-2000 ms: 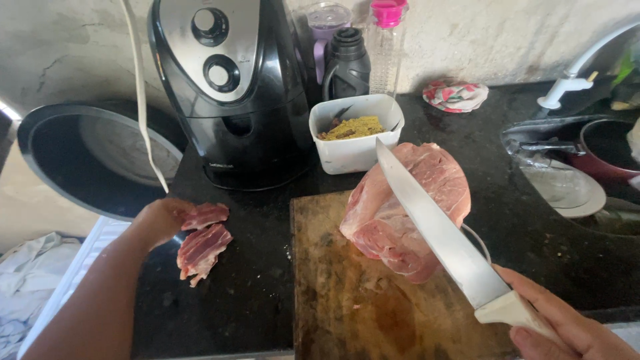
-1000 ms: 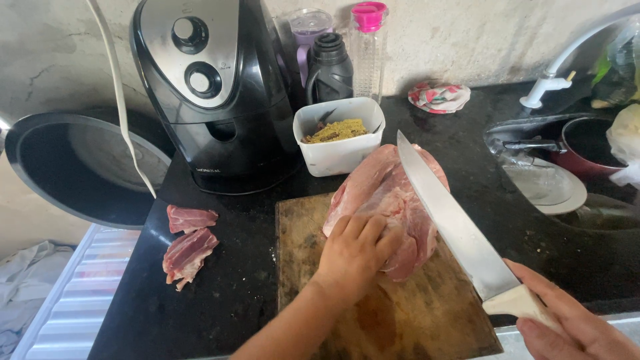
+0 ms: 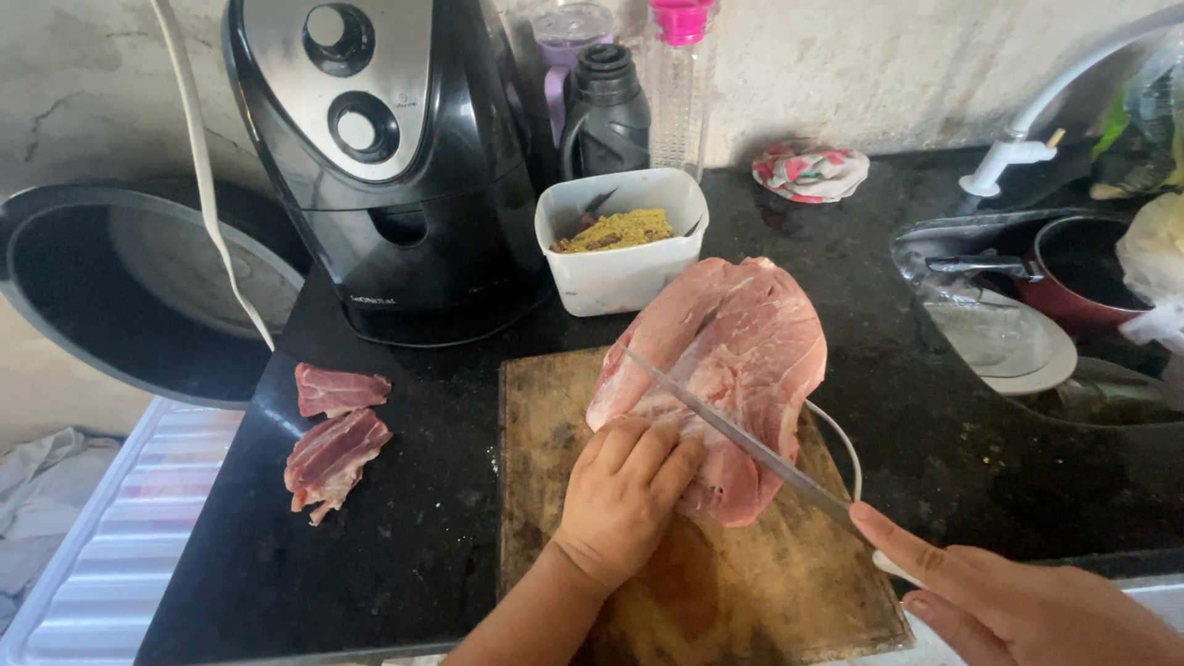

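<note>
A large piece of raw meat [image 3: 731,370] lies on the far part of a worn wooden cutting board [image 3: 555,416]. My left hand [image 3: 629,490] presses on its near left edge, fingers curled against the meat. In my right hand [image 3: 980,583] is the pale handle of a long kitchen knife [image 3: 740,439], index finger along the top of the blade. The blade crosses over the meat diagonally, its tip at the meat's left part; how deep it sits, I cannot tell. Two smaller raw meat pieces [image 3: 338,458] rest on the dark counter, left of the board.
Behind the board stands a white plastic container [image 3: 622,268] with yellow seasoning, beside a black air fryer [image 3: 398,231]. A thermos [image 3: 606,116], a bottle with a pink lid [image 3: 680,102] and a crumpled cloth [image 3: 809,171] are along the wall. At right, a sink holds a plate [image 3: 1004,347] and a pot [image 3: 1082,277].
My left hand has moved from the small meat pieces at left onto the large piece. The knife, held above the meat's right side before, now lies lower and further left across it.
</note>
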